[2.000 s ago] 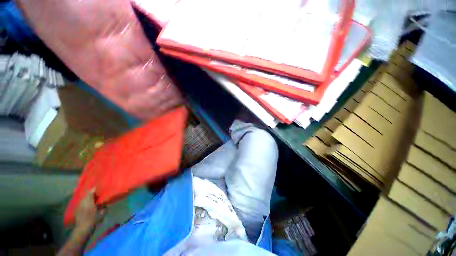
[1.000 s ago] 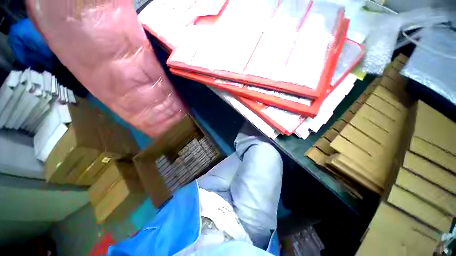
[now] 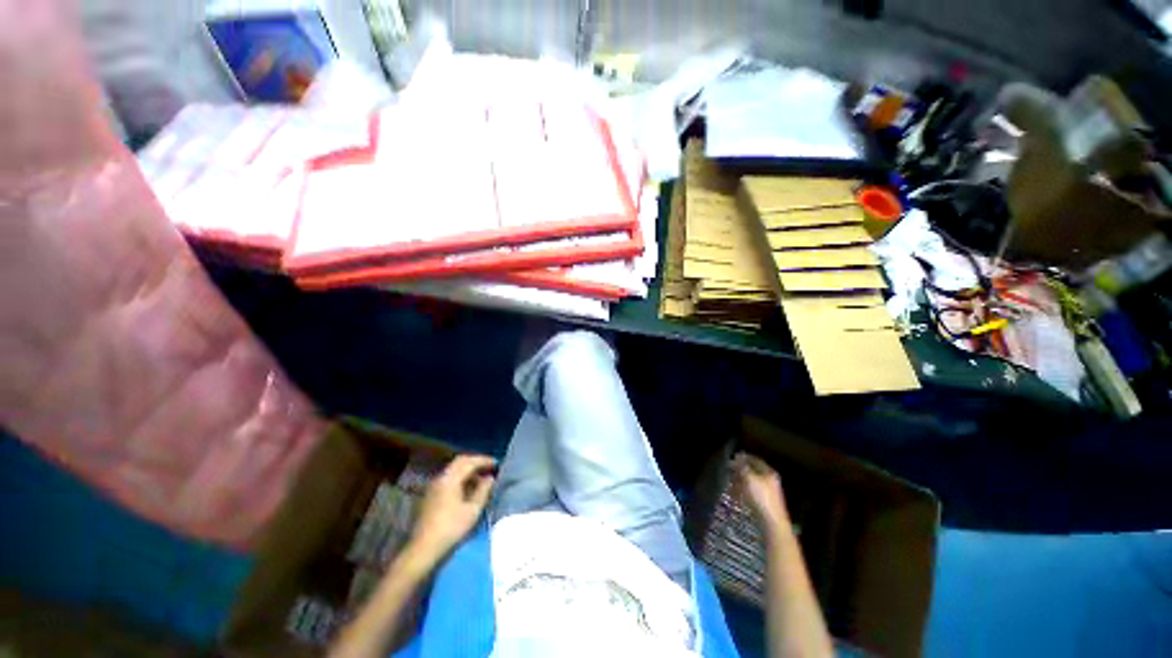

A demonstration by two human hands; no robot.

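Note:
My left hand [image 3: 452, 499] is over the right edge of the left carton [image 3: 289, 566], beside my leg, fingers curled; no held item shows. My right hand [image 3: 758, 486] reaches down into the right carton [image 3: 910, 553], at the upper end of a row of small packed items [image 3: 733, 533]; its fingertips are hard to make out, and I cannot tell if they grip an item. More small packed items [image 3: 382, 524] lie in the left carton.
Red trays [image 3: 469, 257] with white units are stacked on the bench. A large pink bag [image 3: 142, 309] bulges at left. Cardboard dividers [image 3: 823, 257] lie at the bench edge. A tape roll [image 3: 879, 203] and tangled cables [image 3: 958, 302] lie at right. A retail box [image 3: 273, 54] stands behind.
The view has swung right. The red tray held by my left hand two seconds ago is gone from it. Both hands are now down at the floor cartons, and the right carton has come into fuller view.

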